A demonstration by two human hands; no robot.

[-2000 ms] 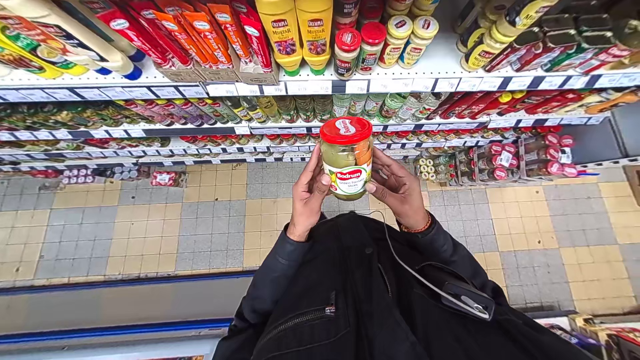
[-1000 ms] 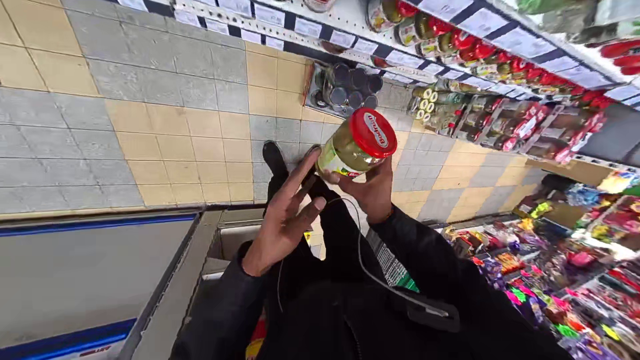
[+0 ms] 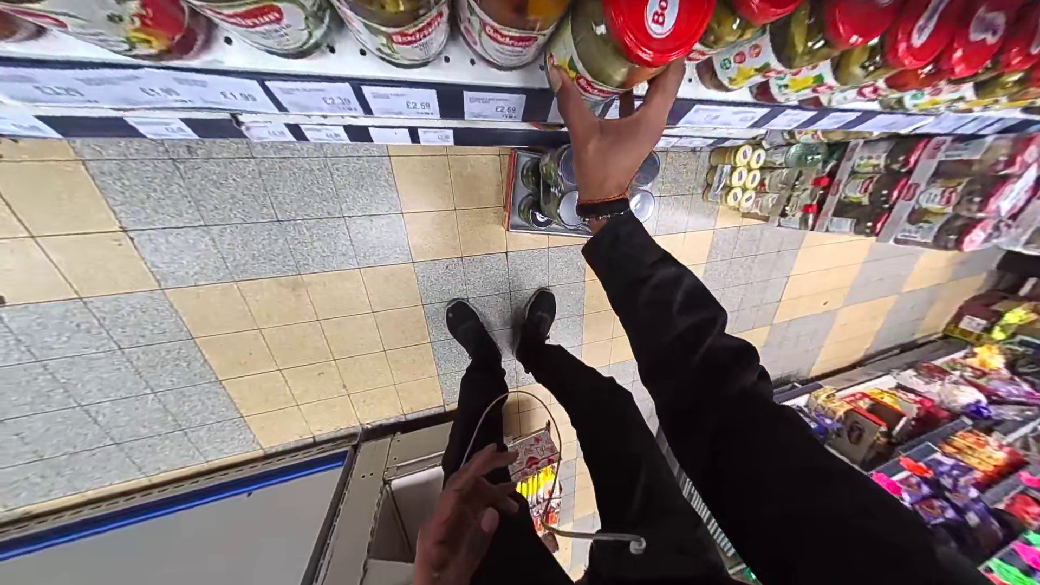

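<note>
My right hand point(image 3: 613, 138) reaches up to the shelf and grips a glass jar of pickles point(image 3: 593, 49) with a red lid. The jar tilts at the shelf's front edge, among other pickle jars point(image 3: 398, 28); whether its base rests on the shelf cannot be told. My left hand point(image 3: 467, 516) hangs low in front of my legs with its fingers apart and nothing in it. A thin cable point(image 3: 585, 535) loops beside it.
Price labels line the shelf edge point(image 3: 317, 97). Below stands a tray of jars point(image 3: 528, 195) on the tiled floor, with packed jars point(image 3: 886, 187) to the right. A white cabinet with a blue edge point(image 3: 187, 520) is at lower left, packaged sweets point(image 3: 959, 455) at lower right.
Both hands were at the jar before. The right hand has carried it up to the shelf, and the left hand has let go and dropped low. The view has swung down toward the floor.
</note>
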